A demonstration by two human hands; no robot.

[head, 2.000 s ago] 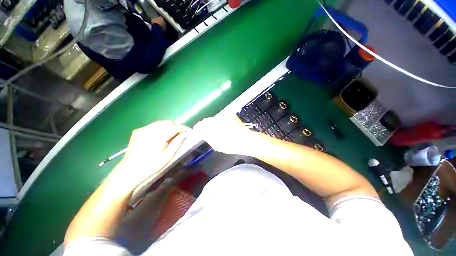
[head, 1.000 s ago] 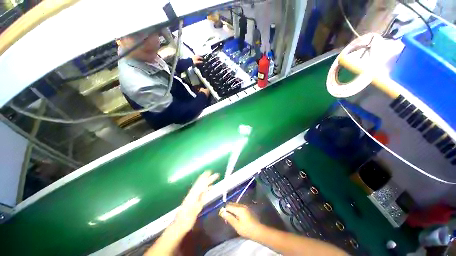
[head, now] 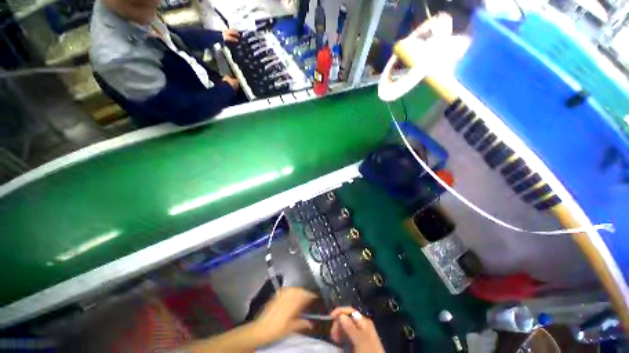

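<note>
My left hand [head: 286, 314] is low in the picture, blurred, at the lower end of a thin white wire lead [head: 270, 256]. The lead curves up to the bench edge by the black housings. My right hand [head: 355, 332] is just to the right, partly cut off by the bottom edge, with fingers closed on a short pale stretch of strand [head: 317, 317] that spans to my left hand. Black housings [head: 353, 255] with gold rings lie in a row beside my right hand. Whether both pale pieces are one lead is hidden.
A green conveyor belt [head: 227, 162] crosses ahead, with a person [head: 148, 69] and a red bottle [head: 322, 71] beyond it. A dark blue fan [head: 393, 165], a small parts tray [head: 447, 262] and a clear bottle [head: 510, 318] stand right. A white cable and white ring [head: 392, 83] hang above.
The view has swung up and right. My hands left the belt's edge and came down close to my body, near the housings. The lead, earlier stretched over the edge, now hangs curved.
</note>
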